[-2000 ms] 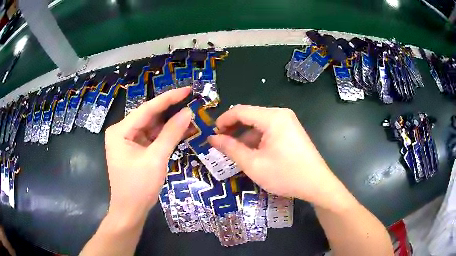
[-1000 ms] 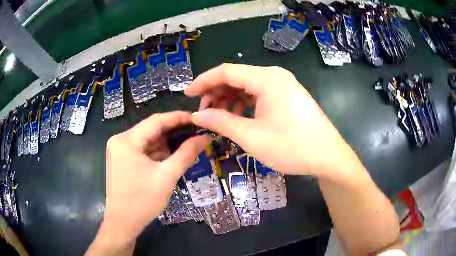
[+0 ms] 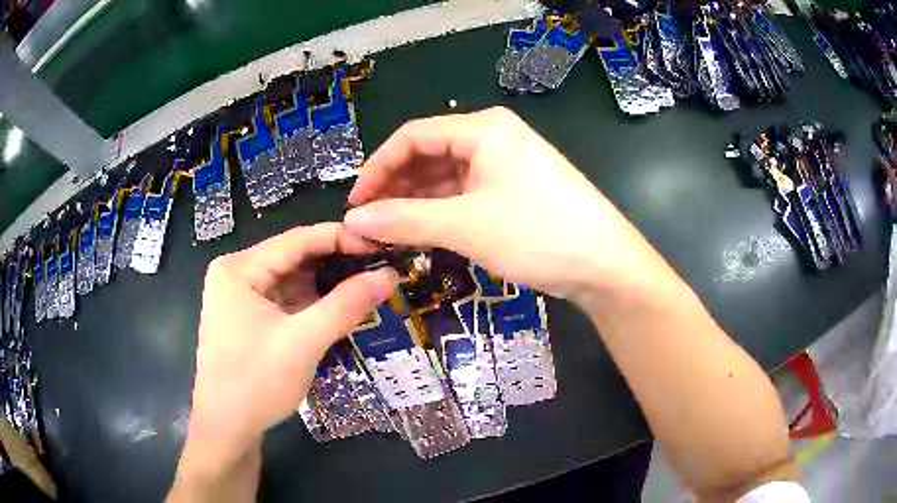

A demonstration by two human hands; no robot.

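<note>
A flex circuit assembly (image 3: pixel 391 356) with a blue upper part and a silver lower part hangs from my left hand (image 3: pixel 270 324). The thumb and fingers of my left hand pinch its dark top end. My right hand (image 3: pixel 482 211) is above it, thumb and index fingertips together at the fingers of my left hand. What is between the right fingertips is too small and hidden to tell. The working pile of overlapping strips (image 3: pixel 523 363) lies fanned below and behind the held piece.
Laid-out strips (image 3: pixel 152 231) run in a row along the left. Darker bundles (image 3: pixel 718 64) lie at the upper right, another bundle (image 3: pixel 808 196) at the right. The dark worktop has a pale raised edge (image 3: pixel 221 93). A red object (image 3: pixel 808 398) shows beyond the front edge at lower right.
The held strip has turned more upright and sits lower over the pile. My right hand has moved from its blue part to the top end, by the left fingertips. The view has shifted.
</note>
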